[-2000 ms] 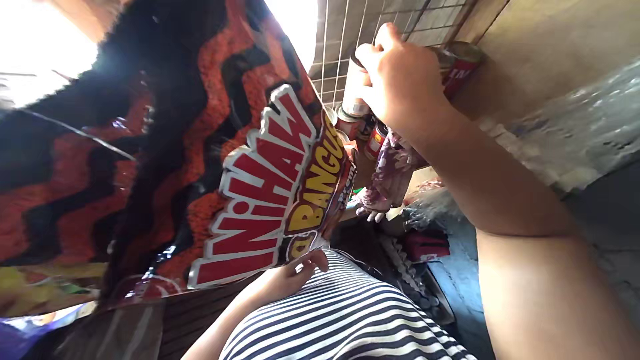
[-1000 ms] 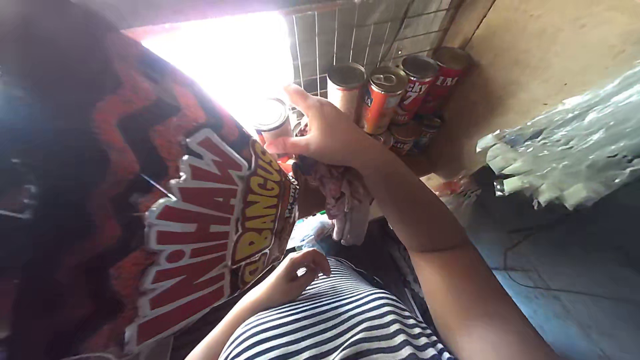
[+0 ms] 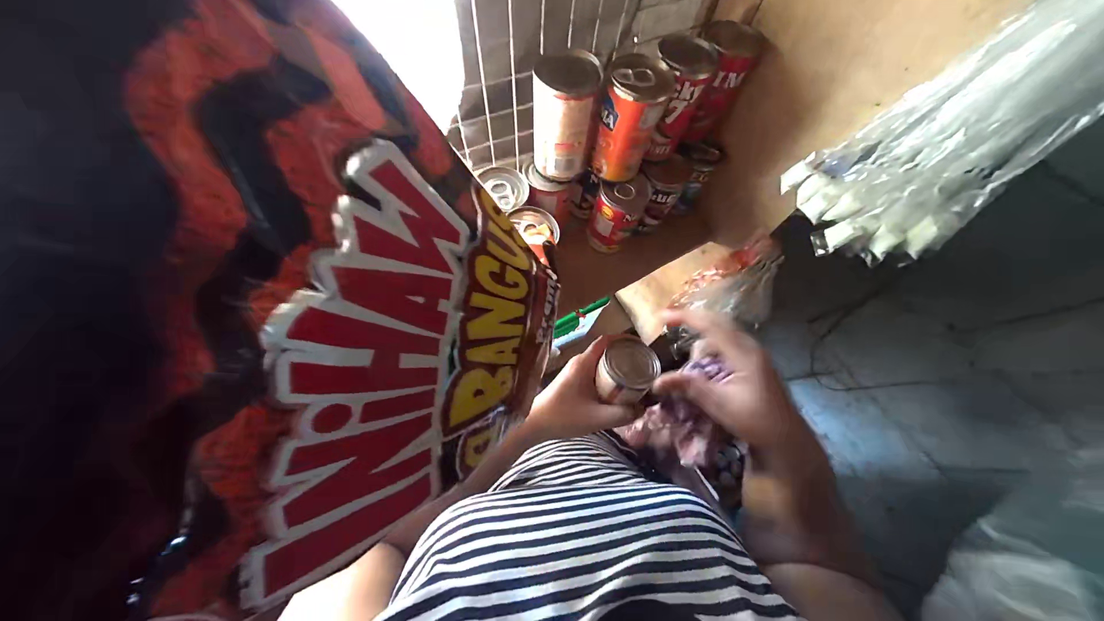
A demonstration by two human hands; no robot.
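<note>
My left hand (image 3: 573, 392) is closed around a small metal can (image 3: 628, 371), held in front of my striped shirt with its lid facing up. Just right of the can is my right hand (image 3: 729, 379), blurred, with a purplish patterned cloth (image 3: 681, 431) in its grip and hanging below. Above both hands, several tall cans stand on a wooden shelf, among them an orange can (image 3: 632, 121) and a pale can (image 3: 565, 116). Shorter cans, one of them red (image 3: 617, 216), stand in front of these.
A large printed snack bag (image 3: 362, 328) fills the left side, close to the camera. Wire mesh (image 3: 509, 78) runs behind the shelf (image 3: 604, 267). Clear plastic bags (image 3: 931, 138) hang at the right, and another plastic bag (image 3: 1026, 561) lies at the lower right.
My right hand has come down from the cans at the shelf to in front of my body, with the cloth. My left hand, earlier holding nothing at my shirt, now holds a can.
</note>
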